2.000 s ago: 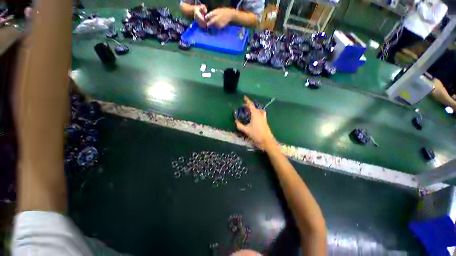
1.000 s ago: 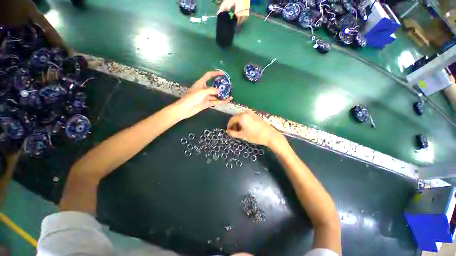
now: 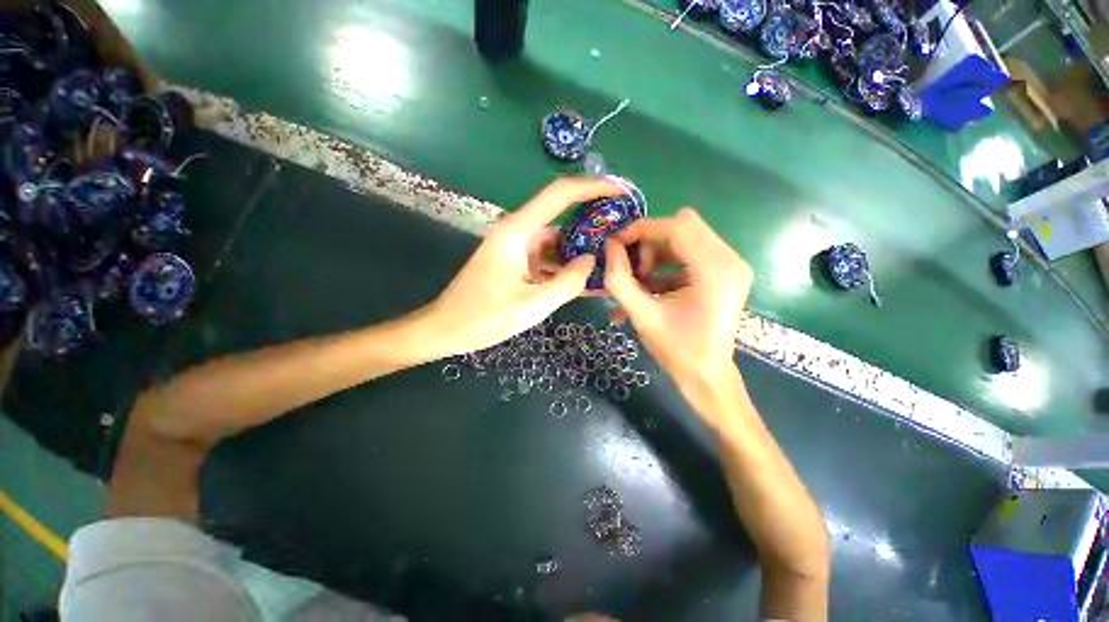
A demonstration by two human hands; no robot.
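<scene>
My left hand (image 3: 517, 270) holds a round dark blue wired unit (image 3: 598, 227) with a pale wire tail above the belt's edge rail. My right hand (image 3: 684, 282) has its thumb and fingertips on the unit's right side and face. Whether a ring is between the right fingertips cannot be seen. A loose pile of shiny metal rings (image 3: 562, 362) lies on the dark bench below my hands, partly covered by them. A smaller pile of darker rings (image 3: 608, 520) lies nearer to me.
The green belt (image 3: 718, 158) carries spaced wired units (image 3: 566, 135) and a black cylinder (image 3: 500, 27). The pale edge rail (image 3: 851, 371) crosses diagonally. Heaped units (image 3: 103, 194) are at left, and others (image 3: 839, 46) lie across the belt. A grey-and-blue box (image 3: 1034, 553) stands at right.
My right hand has moved up from the ring pile to the unit in my left hand. My left hand has moved right with the unit. The other person's hand has left the black cylinder.
</scene>
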